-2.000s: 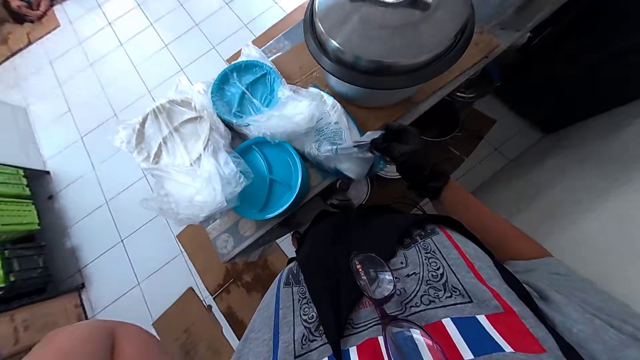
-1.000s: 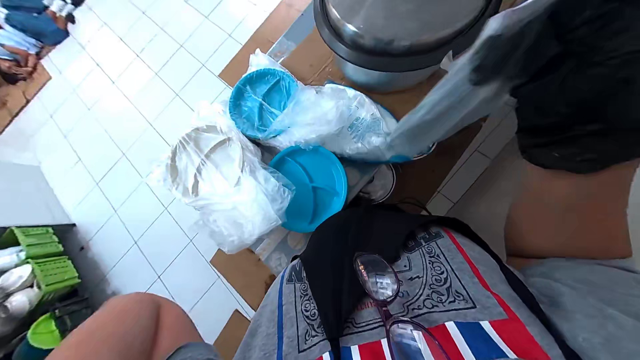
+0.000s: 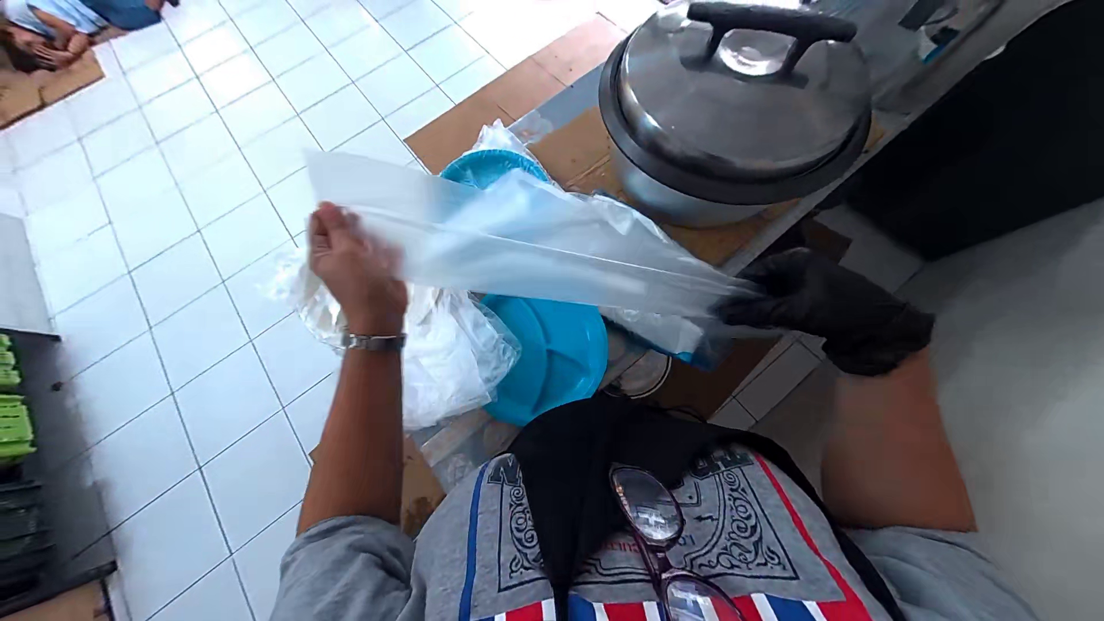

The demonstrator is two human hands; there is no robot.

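A long clear plastic bag (image 3: pixel 517 250) is stretched between my two hands. Its left end is gripped by my bare left hand (image 3: pixel 355 267), which has a metal-banded watch at the wrist. In a black glove, my right hand (image 3: pixel 819 306) holds the gathered right end. Below the bag sits a blue divided plate (image 3: pixel 552 358). Partly covered behind it are another blue plate (image 3: pixel 492 168) in plastic wrap and white plates in a crumpled plastic bag (image 3: pixel 453 362).
A large lidded metal pot (image 3: pixel 742 103) stands on cardboard at the upper right. Green plastic racks (image 3: pixel 13 427) are at the left edge. Part of another person (image 3: pixel 52 39) shows at the top left, beyond the white floor tiles.
My left hand has come into view and taken hold of the bag's left end. My gloved right hand, raised at the far right one second ago, is now lower and further left.
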